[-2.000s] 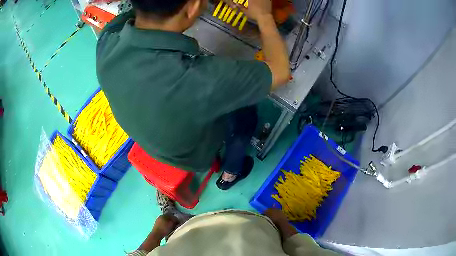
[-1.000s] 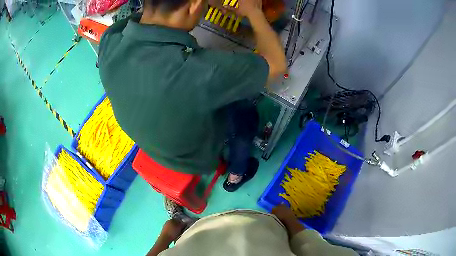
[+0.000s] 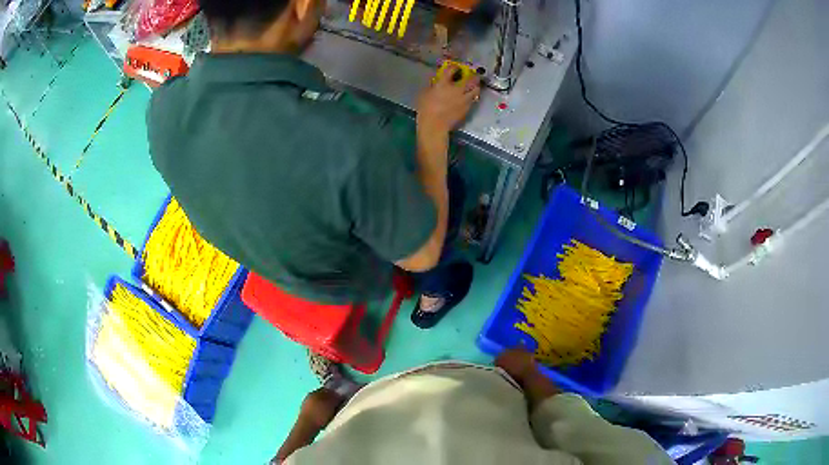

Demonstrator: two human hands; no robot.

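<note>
My left hand (image 3: 325, 400) is small and dark at the lower edge of the picture, beside my beige shirt; its fingers are not clear. My right hand (image 3: 520, 365) is at the near left corner of a blue bin (image 3: 611, 368); whether it grips the rim cannot be told. A loose heap of yellow plastic strips (image 3: 577, 304) lies in this bin. On the press table (image 3: 364, 65), several yellow strips (image 3: 384, 14) lie side by side at the top edge. A person in a dark green shirt (image 3: 300, 173) has a hand on a yellow start button box (image 3: 454, 73).
The person sits on a red plastic stool (image 3: 304, 318). Two blue bins full of yellow strips (image 3: 186, 263) stand at the left, one under clear film (image 3: 114, 363). Black cables (image 3: 627, 154) and white pipes (image 3: 791, 218) are at the right. An orange-red control box (image 3: 154, 65) is at upper left.
The person's hand has moved from the strips down to the yellow button box. The view has shifted, so the table sits higher in the picture. My hands remain low in view.
</note>
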